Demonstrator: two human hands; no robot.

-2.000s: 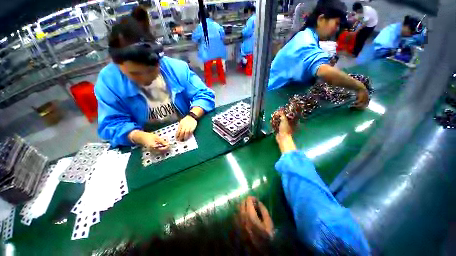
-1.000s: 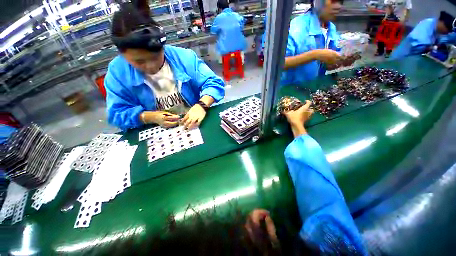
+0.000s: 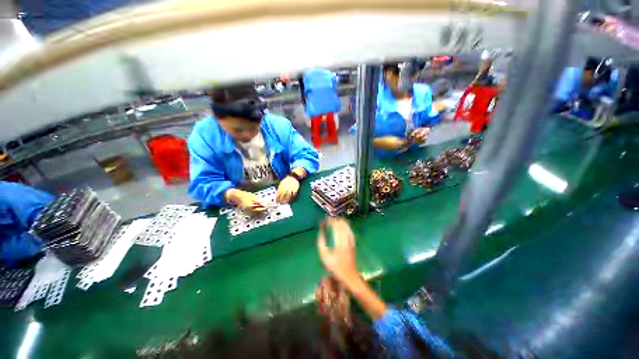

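Observation:
My right hand (image 3: pixel 340 247) is blurred over the green bench (image 3: pixel 280 261), in front of the metal post. Its fingers are curved with a gap between them. No part shows in it, but the blur and its angle hide whether it holds anything. My left hand (image 3: pixel 333 300) is dark and badly blurred at the bottom middle, partly hidden by hair, and its grip cannot be made out. A loose pile of copper and dark small parts (image 3: pixel 385 186) lies just right of the post, beyond my right hand. More such parts (image 3: pixel 429 172) lie farther right.
A metal post (image 3: pixel 365 140) rises beside a stack of perforated sheets (image 3: pixel 335 189). A person in blue (image 3: pixel 256 158) works on a perforated sheet across the bench. White sheets (image 3: pixel 183 247) and a layered stack (image 3: pixel 78 226) lie left. A blurred post (image 3: pixel 501 140) crosses the right side.
My right hand has left the pile of parts and come back left and nearer me. The view has tilted and shifted, and a pale overhead shelf now crosses the top.

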